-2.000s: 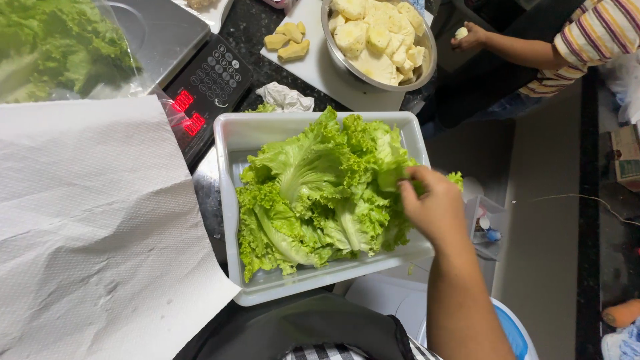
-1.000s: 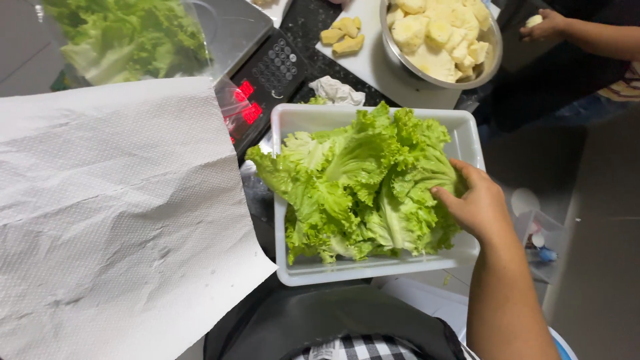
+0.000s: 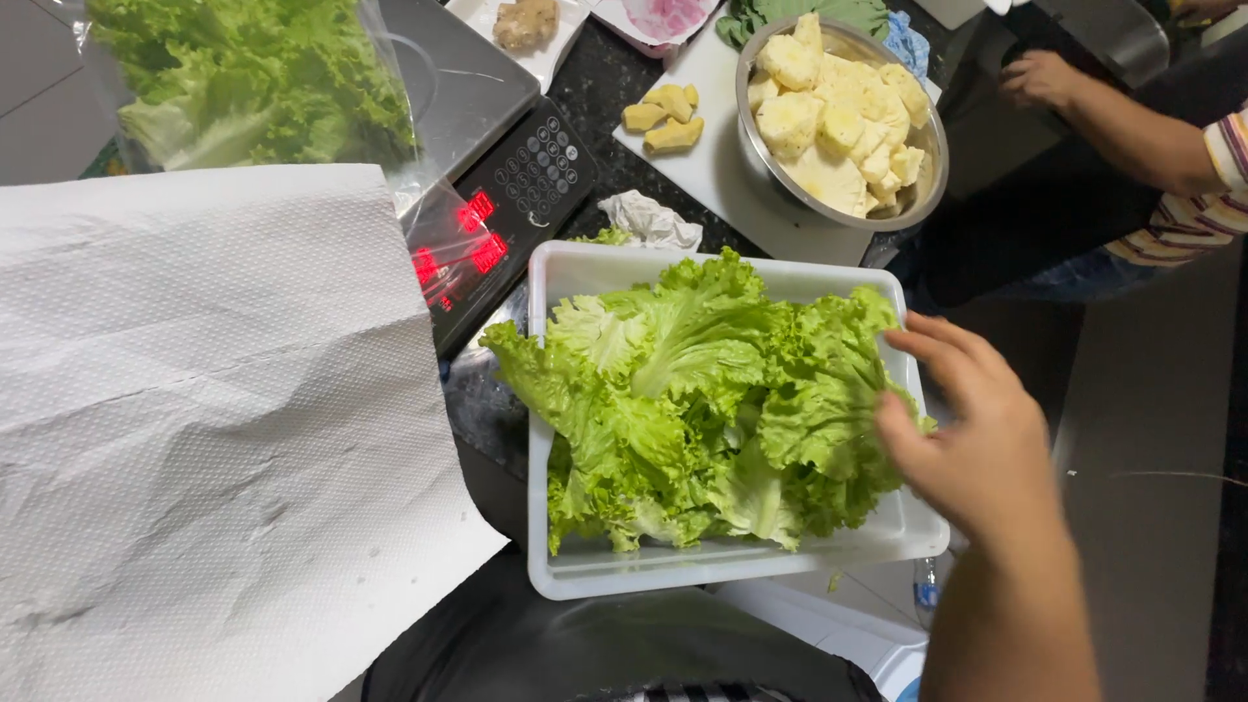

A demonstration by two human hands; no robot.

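Loose green lettuce leaves fill much of a white plastic tray. At the tray's right side is my right hand, slightly blurred, its fingers spread at the edge of the leaves and nothing gripped in them. A large white textured paper towel covers the left of the view. My left hand is not visible. Behind the towel, a clear plastic bag of lettuce lies on a digital scale with lit red digits.
Beyond the tray, a steel bowl of pale peeled chunks stands on a white cutting board beside yellowish pieces. Crumpled white paper lies near the scale. A ginger root sits on a white dish. Another person's arm reaches in at upper right.
My right hand has come off the leaves it was touching at the tray's right end, and its fingers have spread. The lettuce lies differently in the tray. The other person's hand has moved.
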